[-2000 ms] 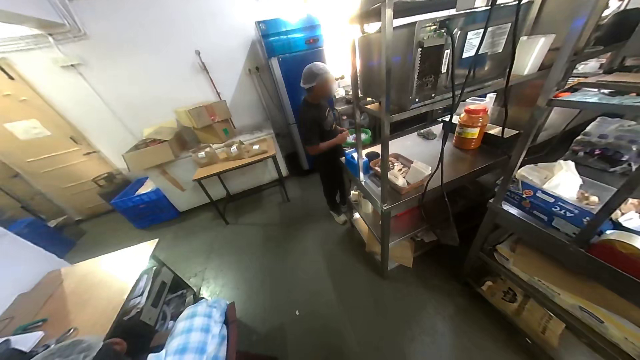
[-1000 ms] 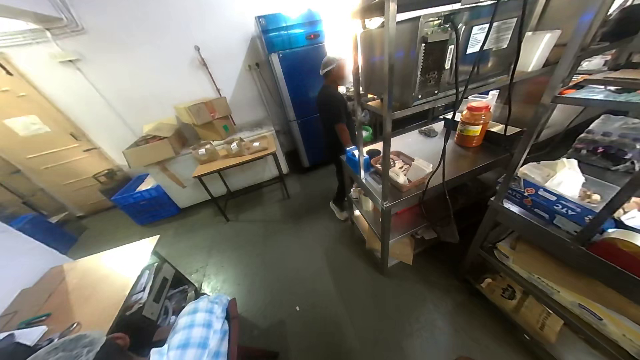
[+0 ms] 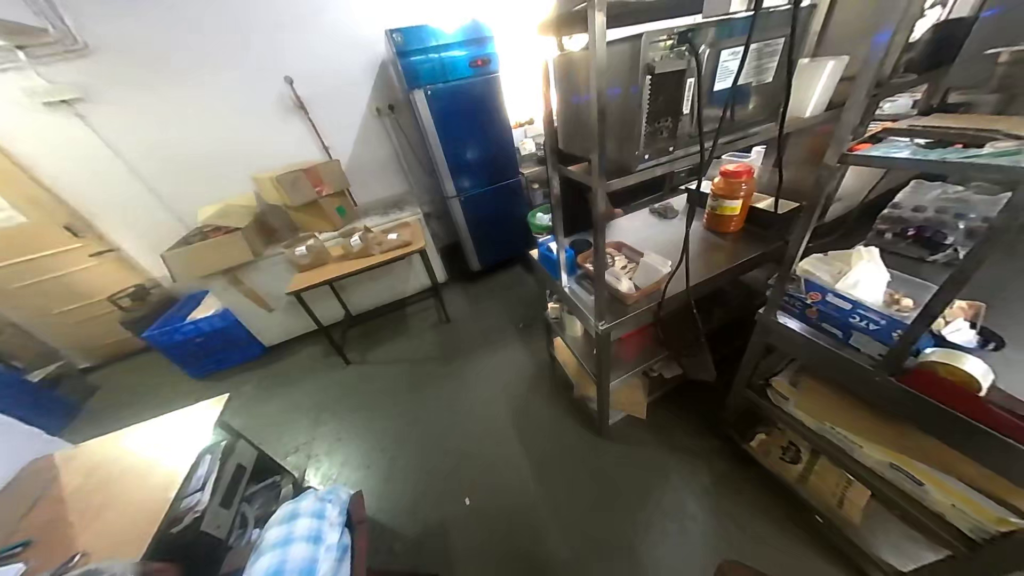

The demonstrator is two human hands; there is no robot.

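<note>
Neither my left hand nor my right hand can be made out in the head view. At the lower left stands a wooden-topped table (image 3: 120, 472), with scissors (image 3: 68, 564) at its near edge. Beside it a blue and white checked cloth (image 3: 300, 532) lies over something dark red. A steel worktable (image 3: 640, 308) at the centre right holds an orange plastic jar with a red lid (image 3: 730, 198) and a brown tray of small items (image 3: 628, 272). A blurred brownish shape at the bottom edge cannot be identified.
A small table (image 3: 360, 268) with packets stands by the wall, near cardboard boxes (image 3: 212, 248) and a blue crate (image 3: 200, 332). A blue refrigerator (image 3: 472, 144) is behind. Steel shelving (image 3: 840, 352) occupies the right. A co-worker is mostly hidden behind the rack.
The co-worker in a hair cover stood beside the refrigerator earlier, then moved right and is now mostly hidden behind the steel rack.
</note>
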